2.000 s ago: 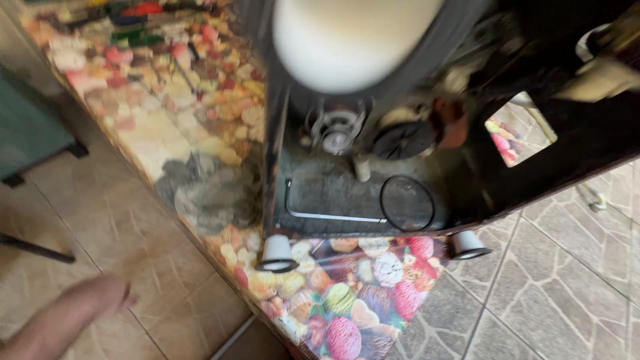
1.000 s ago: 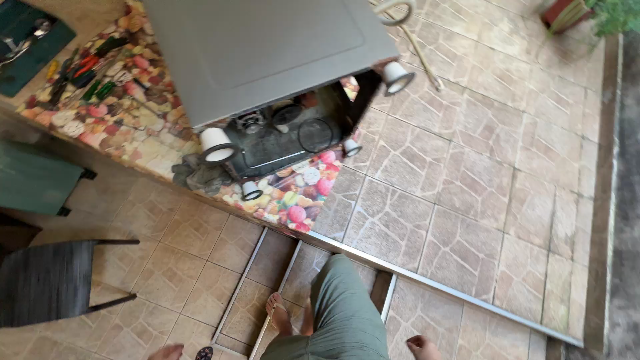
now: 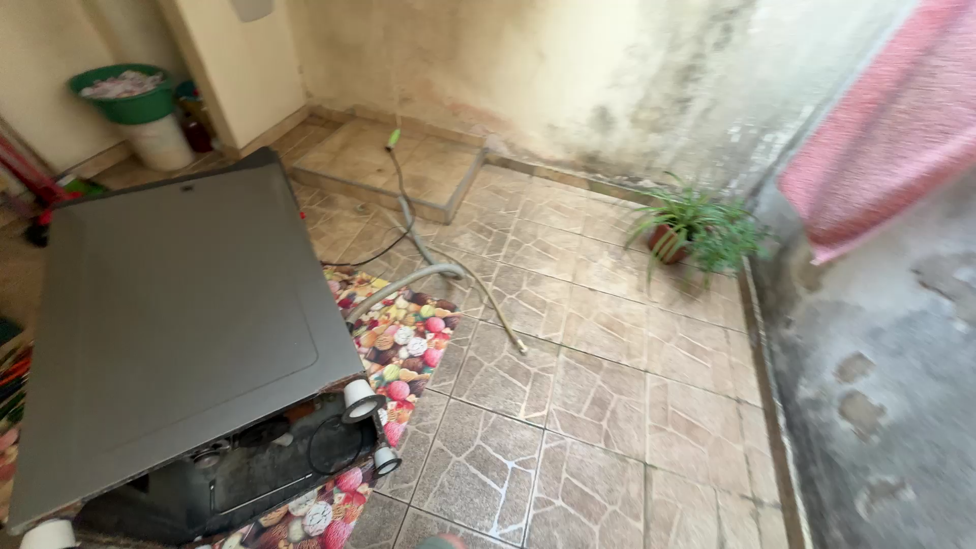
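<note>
Neither of my hands can be made out in the head view; a small grey-green and skin-toned shape at the bottom edge is too cut off to tell. A grey washing machine [image 3: 183, 320] lies on its side at the left, its underside facing the bottom of the view. Inside the opening, a black belt [image 3: 335, 446] forms a loose loop near a thin metal rod [image 3: 267, 492]. White feet with dark rims, one at the upper corner [image 3: 360, 400], stick out from the base. A grey corrugated hose [image 3: 404, 282] curves out behind it.
Beneath the machine spreads a covering printed with ice cream scoops [image 3: 400, 347]. A thin hose [image 3: 496, 305] trails over the floor tiles. Beyond are a low tiled ledge [image 3: 366, 164], a green basin [image 3: 126, 99], a potted plant [image 3: 671, 236] and a hanging pink towel [image 3: 877, 137].
Both hands showed at the bottom edge one second ago; now neither can be made out. The view has swung toward the back wall and the right side.
</note>
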